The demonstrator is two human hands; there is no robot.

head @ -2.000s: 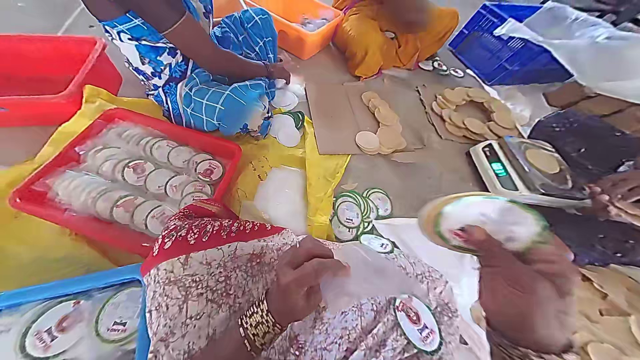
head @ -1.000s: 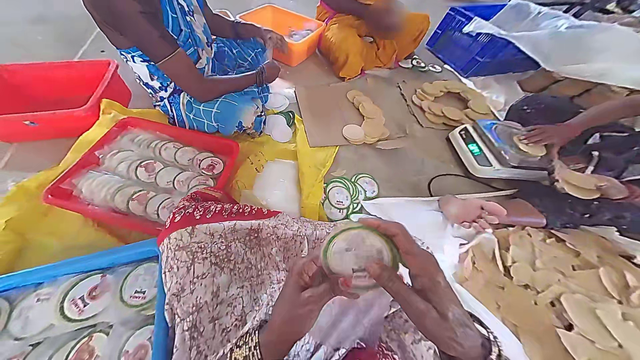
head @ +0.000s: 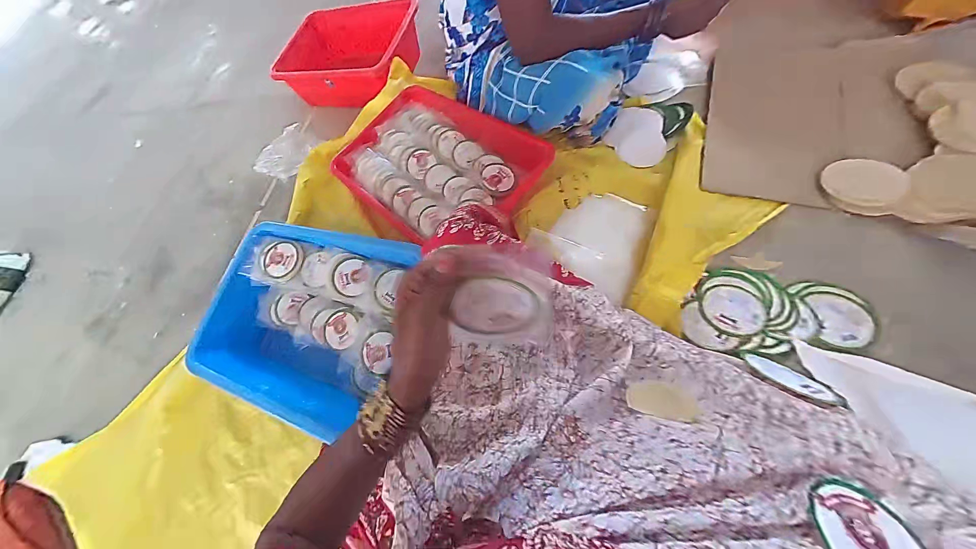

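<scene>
My left hand (head: 427, 328), blurred and with bangles at the wrist, holds a clear plastic packet of round flat discs (head: 497, 305) above my lap, just right of a blue plastic tub (head: 221, 335). Several similar packets with round printed labels lie in that tub. Behind it, a red tray (head: 534, 164) holds rows of such packets. On the patterned cloth over my lap rest a pale disc (head: 663, 400) and a green-rimmed round label (head: 858, 515). My right hand is out of view.
An empty red tub (head: 343, 53) stands beyond the red tray. A stack of clear plastic bags (head: 602, 232) lies on the yellow sheet (head: 145, 457). Green-rimmed labels (head: 736, 305) are piled at right. Pale discs (head: 865, 183) rest partly on cardboard (head: 808, 122). A co-worker's arm (head: 579, 30) is at the top.
A second ago both hands held the packet over my lap; now my left hand has it beside the blue tub and my right hand is out of view. The view has swung left.
</scene>
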